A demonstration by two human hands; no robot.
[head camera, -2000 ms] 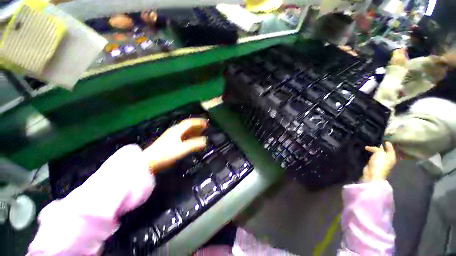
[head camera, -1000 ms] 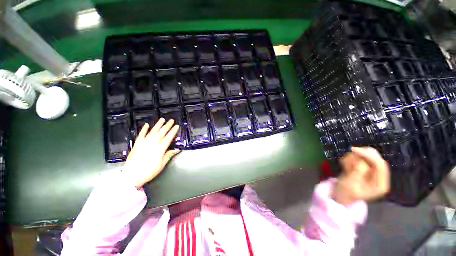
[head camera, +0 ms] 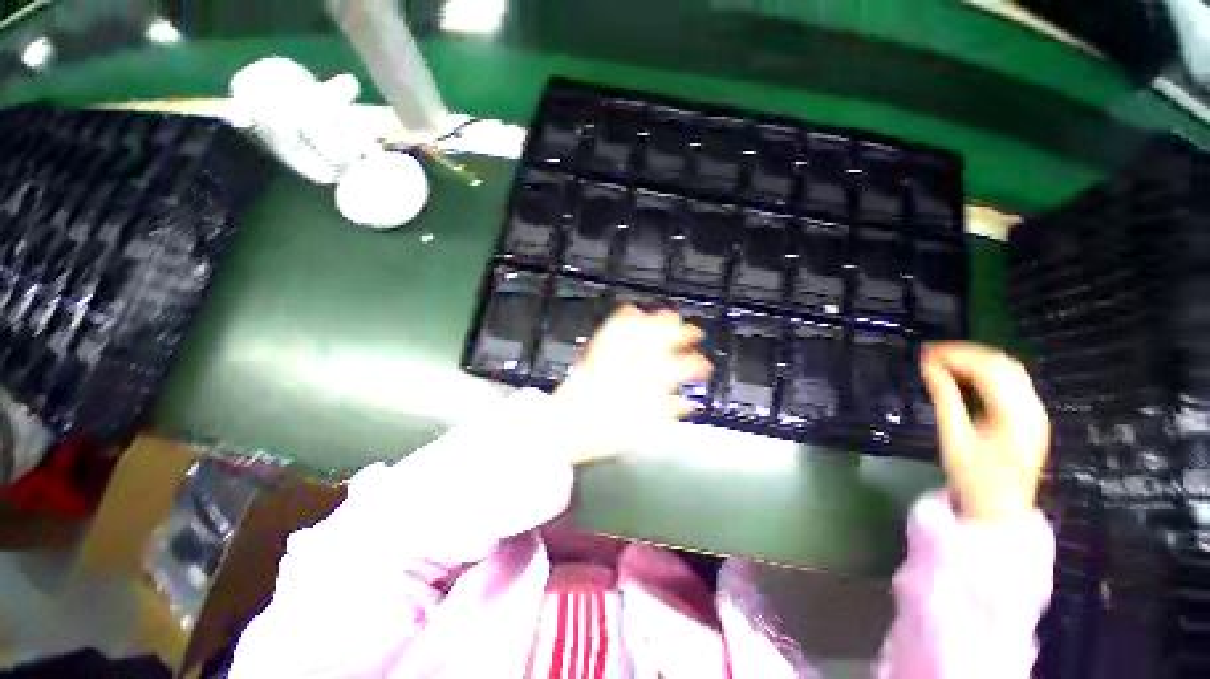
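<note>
A shiny black blister tray [head camera: 763, 239] with three rows of pockets lies flat on the dark green bench top in front of me. My left hand [head camera: 637, 378] is over the front row of pockets, left of the tray's middle, with its fingers bent; I cannot tell whether it holds anything. My right hand [head camera: 985, 418] is at the tray's front right corner, thumb and fingers curved around a gap. Whether its fingertips touch or pinch the tray edge cannot be told.
A tray stack [head camera: 1115, 305] stands at the right, another tray stack [head camera: 113, 252] at the left. A white desk fan [head camera: 382, 190] stands left of the tray near a white post [head camera: 392, 60]. A green conveyor [head camera: 743, 90] runs behind. An open carton [head camera: 139, 511] with clear plastic is at lower left.
The view has swung left, so the tray sits further right in the picture. My left hand's fingers have bent from lying flat. My right hand has moved from beside the right stack to the tray's right corner.
</note>
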